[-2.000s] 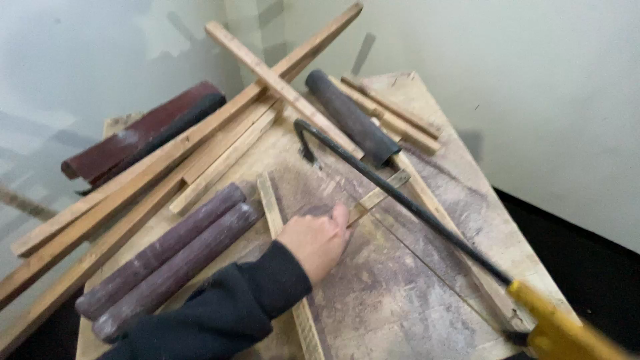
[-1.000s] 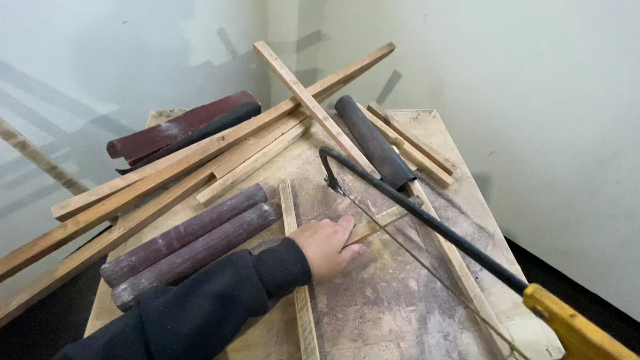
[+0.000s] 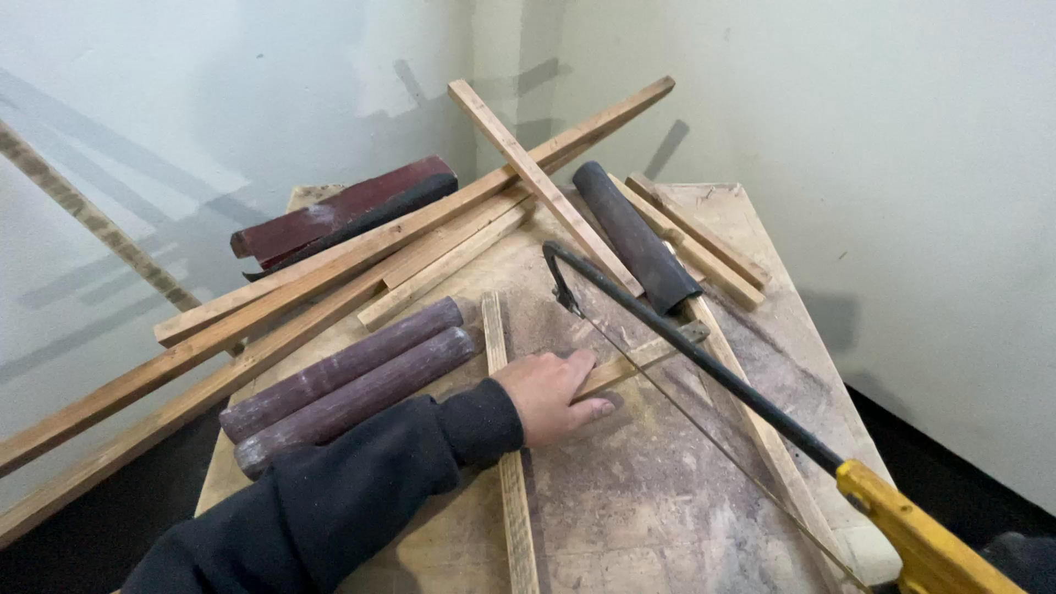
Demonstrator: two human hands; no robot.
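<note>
My left hand (image 3: 554, 398), in a dark sleeve, grips the near end of a short wooden strip (image 3: 615, 373) on the worktable. A hacksaw with a black tubular frame (image 3: 701, 359) and yellow handle (image 3: 936, 528) reaches in from the lower right. Its thin blade (image 3: 701, 429) crosses over the short strip, to the right of my fingers. My right hand is not visible; a dark shape shows at the bottom right corner. A longer wooden strip (image 3: 516, 511) runs under my left wrist, and another long strip (image 3: 771, 445) lies beyond the blade.
Two purplish sandpaper rolls (image 3: 342, 371) lie left of my hand. Long wooden battens (image 3: 412, 223) cross at the back, with a dark red roll (image 3: 338, 210) behind. A dark grey roll (image 3: 635, 235) and short battens (image 3: 701, 239) lie at the back right of the worktable (image 3: 643, 528).
The saw blade has shifted relative to the short strip, crossing it closer to my left hand than two seconds ago. My left hand stays on the strip. The view has moved.
</note>
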